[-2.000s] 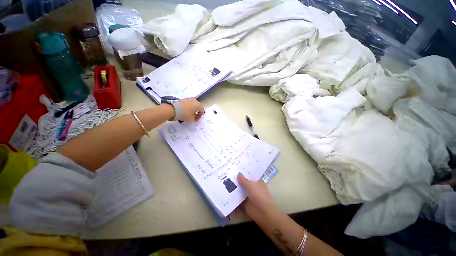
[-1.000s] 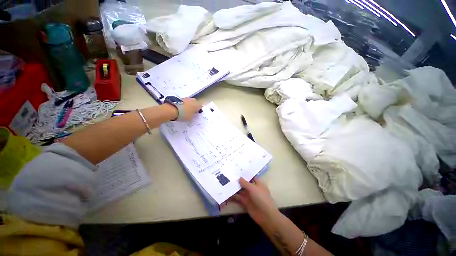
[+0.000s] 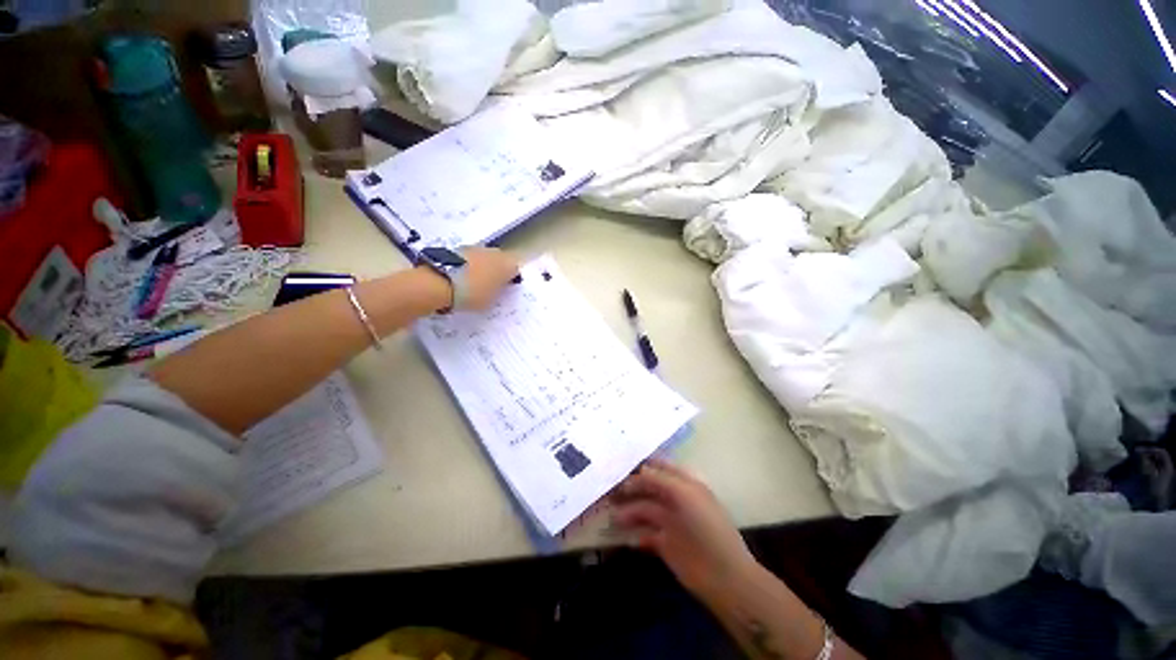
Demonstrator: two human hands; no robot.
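Printed record sheets [image 3: 535, 387] lie in a stack on a blue-edged clipboard [image 3: 531, 518], slanted in front of me. My left hand [image 3: 488, 279] is closed at the top end of this stack; its fingertips are partly hidden, with a small dark part beside them. My right hand [image 3: 677, 516] is at the lower right corner, fingers loosely bent and apart beside the sheet edge, with no sheet visibly pinched. A black pen [image 3: 640, 330] lies loose on the table to the right of the sheets. A form pad [image 3: 310, 451] lies left, partly under my left forearm.
A second clipboard [image 3: 471, 181] lies beyond my left hand, against heaped white garments [image 3: 890, 348] at back and right. At left are white cord [image 3: 206, 286], a red tape dispenser [image 3: 268, 200], bottles [image 3: 155, 129] and a dark smartphone [image 3: 313, 286]. The table's front edge [image 3: 426, 567] is near.
My right hand has loosened from the lower corner, its thumb no longer on the top sheet, and has shifted slightly right. My left hand stays at the top end. The smartphone shows more.
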